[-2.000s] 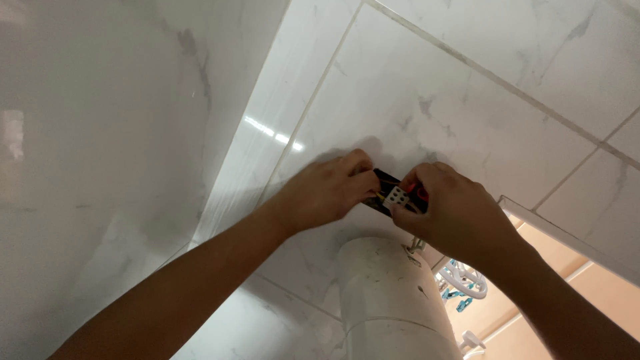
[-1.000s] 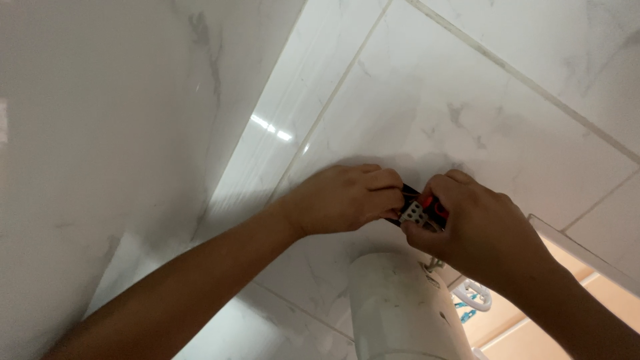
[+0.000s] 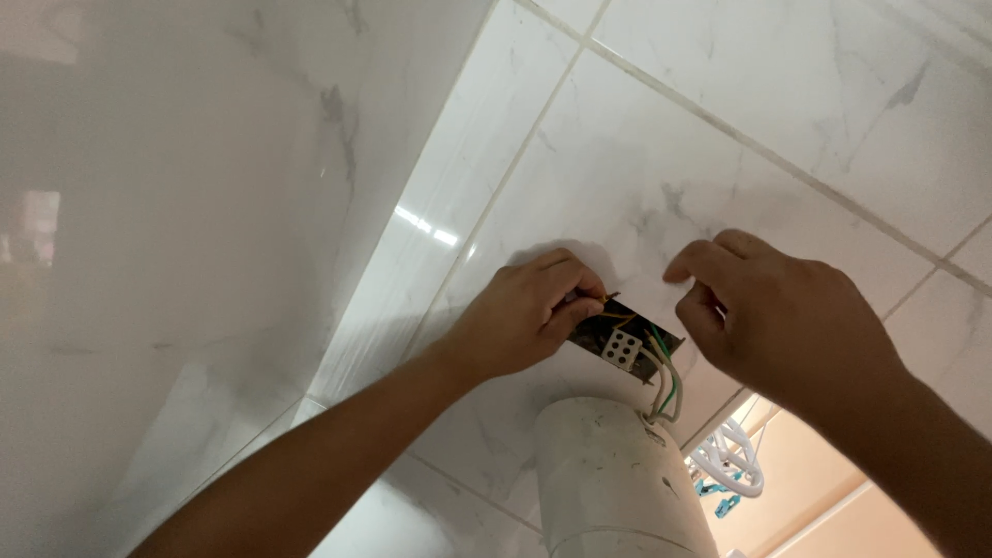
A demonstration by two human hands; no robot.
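A dark rectangular electrical box (image 3: 593,335) is recessed in the marbled wall tile. At its upper left edge my left hand (image 3: 535,310) pinches a yellow wire (image 3: 608,297) between thumb and fingertips. A white terminal block (image 3: 621,349) with several round holes sits at the box's lower part. From its right side, white wires (image 3: 665,370) and a green wire (image 3: 668,397) loop down to the top of a white cylindrical housing (image 3: 620,473). Right of the box, my right hand (image 3: 744,310) is raised off it with fingers curled; whether something small is between them cannot be told.
Glossy marbled tiles (image 3: 697,170) with grout lines surround the box, and another tiled surface (image 3: 232,194) meets them at the left. At lower right, an opening shows white hangers (image 3: 732,457) and blue clips (image 3: 728,505).
My right hand has moved off the terminal block to the right, uncovering the block and the wires. The red thing that was at its fingers no longer shows. My left hand stays at the box.
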